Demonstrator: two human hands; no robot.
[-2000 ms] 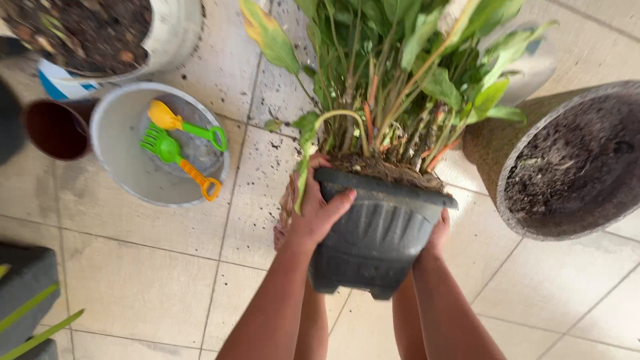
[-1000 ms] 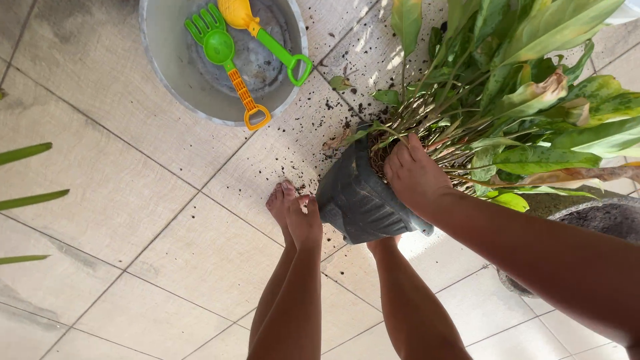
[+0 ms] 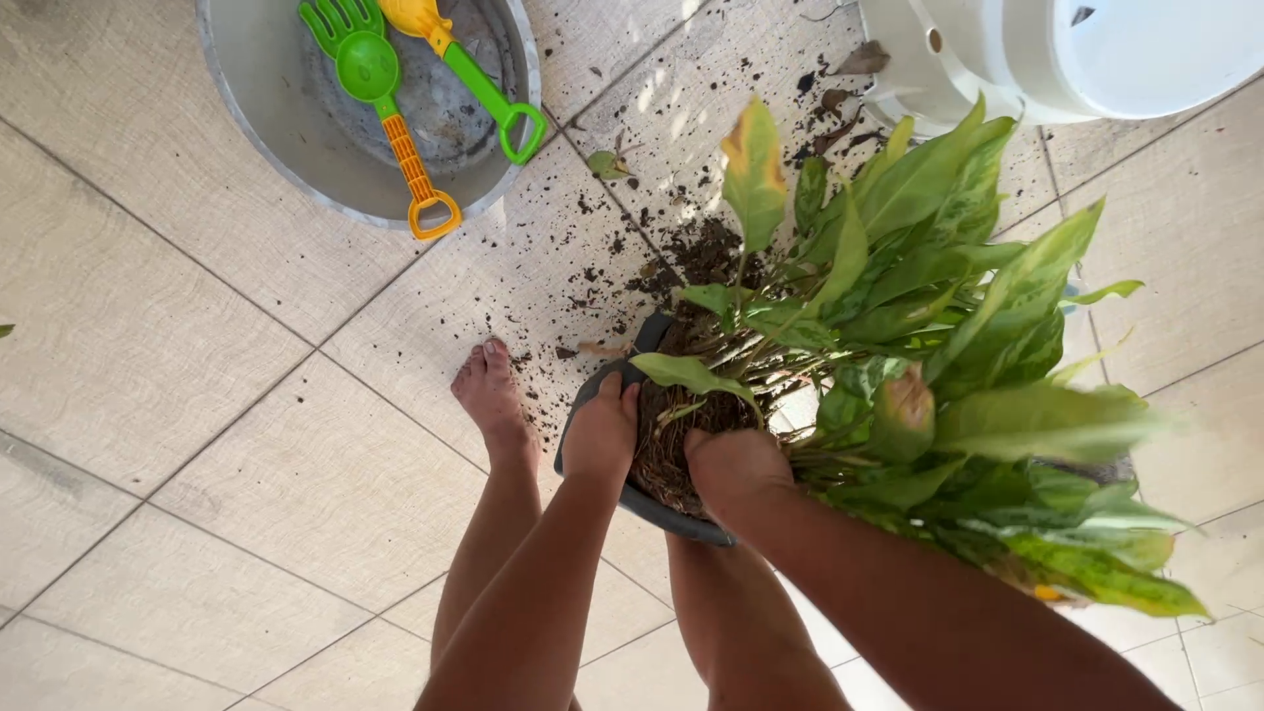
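Observation:
A leafy green potted plant (image 3: 918,257) leans to the right, its root ball (image 3: 667,454) showing at the mouth of a tilted black plastic pot (image 3: 681,523). My left hand (image 3: 602,425) grips the pot's rim at the left of the roots, thumb toward the root ball. With fingers curled, my right hand (image 3: 736,469) holds the plant at its root ball and stem bases; its fingertips are partly hidden. Dark soil (image 3: 706,255) lies spilled on the tiles just above the pot.
A grey basin (image 3: 232,109) at the upper left holds a green-and-orange toy rake (image 3: 370,74) and a yellow-and-green toy shovel (image 3: 479,79). A white plastic bucket (image 3: 973,59) is at the upper right. My bare foot (image 3: 491,395) stands left of the pot on the tiled floor (image 3: 237,553).
The pot, upright two seconds ago, is now tilted with its plant to the right. My left hand has come from beside my foot onto the pot's rim. More soil lies on the floor.

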